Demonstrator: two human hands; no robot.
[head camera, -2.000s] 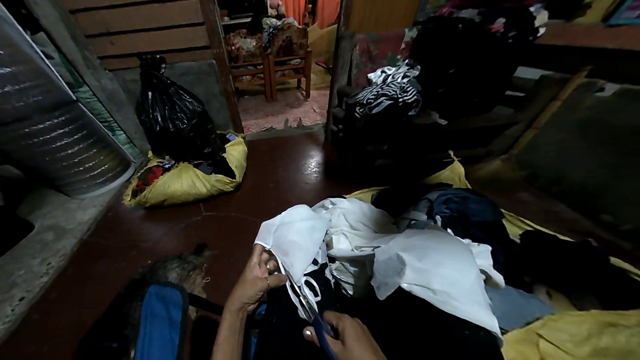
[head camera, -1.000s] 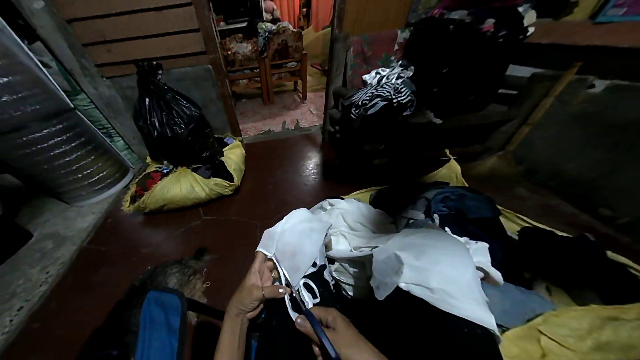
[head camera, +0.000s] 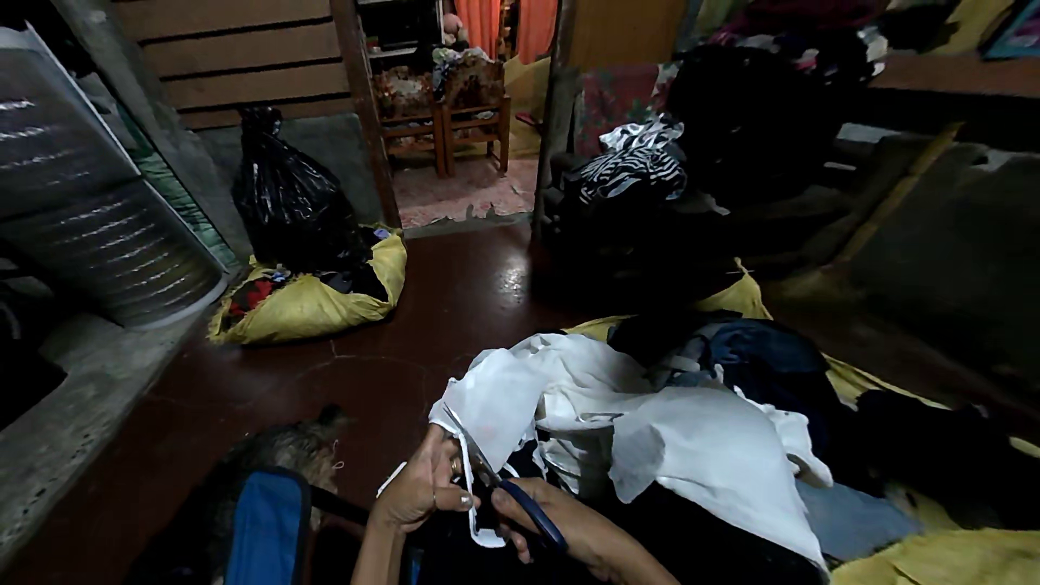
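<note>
My left hand (head camera: 424, 485) pinches the edge of a white cloth garment (head camera: 597, 386) at its lower left side. A narrow white strip (head camera: 474, 496) hangs down from that edge, between my two hands. In my right hand (head camera: 561, 520) is a pair of scissors (head camera: 520, 500) with dark blue handles, its blades pointing up and left along the cloth's edge by my left fingers. The garment spreads to the right over dark clothes. Part of the handles is hidden behind my right fingers.
Yellow sacks (head camera: 959, 556) lie under piled dark clothes at right. A black plastic bag (head camera: 288, 191) rests on another yellow sack (head camera: 325, 313) of clothes at left. A furry animal (head camera: 280, 455) lies near a blue padded piece (head camera: 268, 528). Wooden chairs (head camera: 475, 106) stand beyond the doorway.
The scissors' blades have shifted up along the cloth's edge beside my left hand. The white strip now hangs longer below that hand than it did one second ago.
</note>
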